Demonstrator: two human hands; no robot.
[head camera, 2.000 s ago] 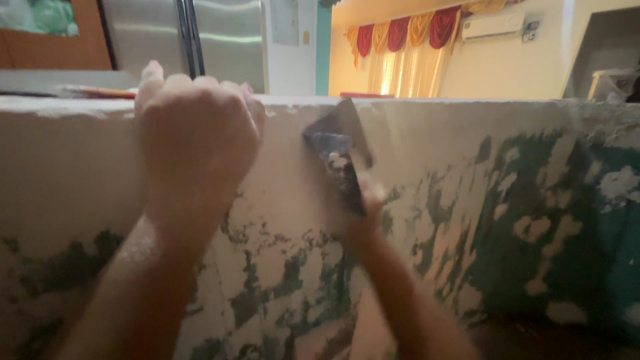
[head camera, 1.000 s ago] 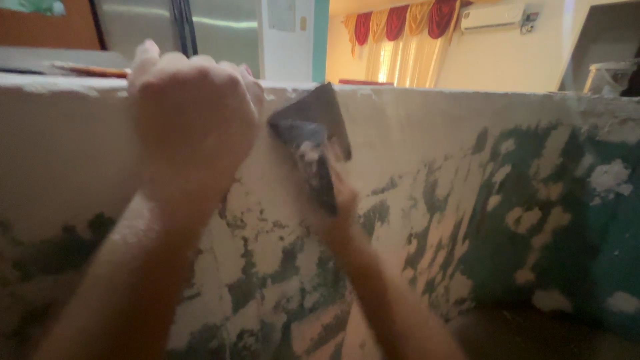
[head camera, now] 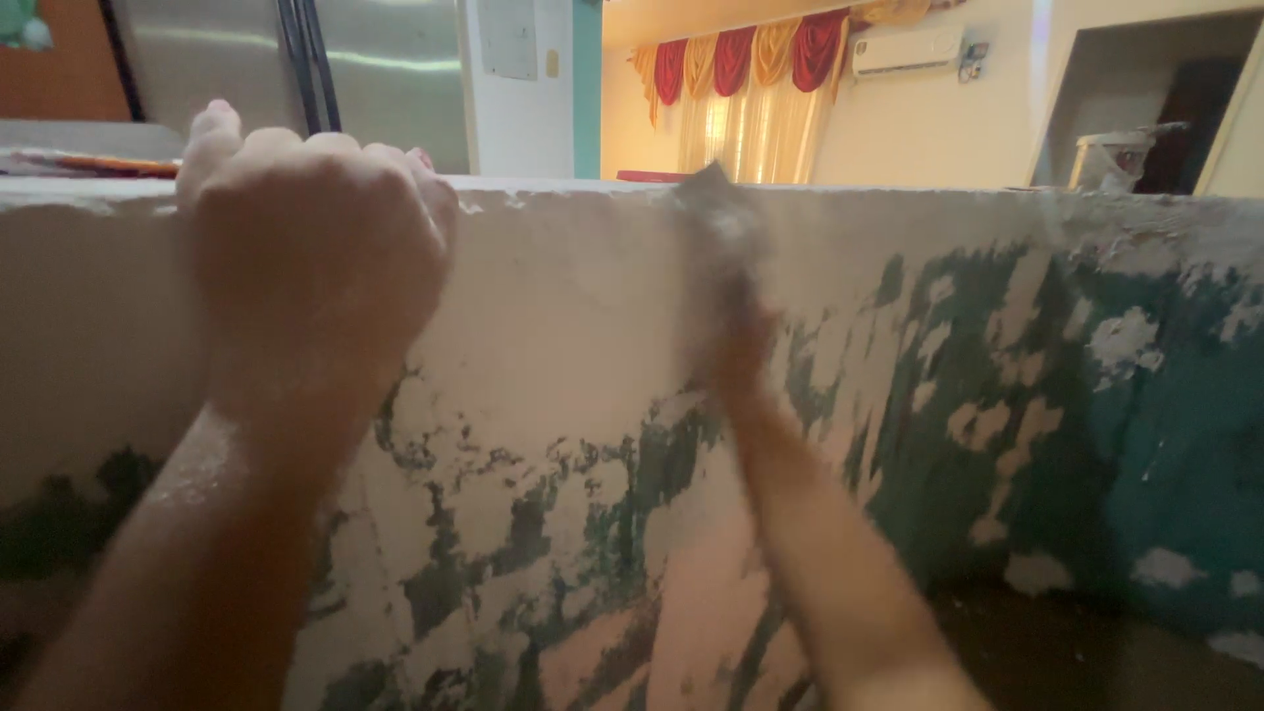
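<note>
A low wall (head camera: 563, 326) crosses the view, pale filler over dark green paint in its upper part and patchy below. My right hand (head camera: 736, 346) grips a putty knife (head camera: 726, 227), blurred by motion, its blade against the wall with a corner at the top edge. My left hand (head camera: 316, 247) is raised at the wall's top edge, fingers curled, back of the hand towards me; whether its palm holds anything is hidden. White residue marks the left forearm.
On the ledge at the left lies an orange-handled tool (head camera: 118, 166). A white bucket (head camera: 1111, 163) stands at the far right, beyond or on the ledge. Behind are a steel refrigerator (head camera: 395, 89), red and gold curtains (head camera: 736, 59) and an air conditioner (head camera: 908, 51).
My right hand with the putty knife has moved right along the wall since one second ago, after an earlier shift left. My left hand stays at the top edge.
</note>
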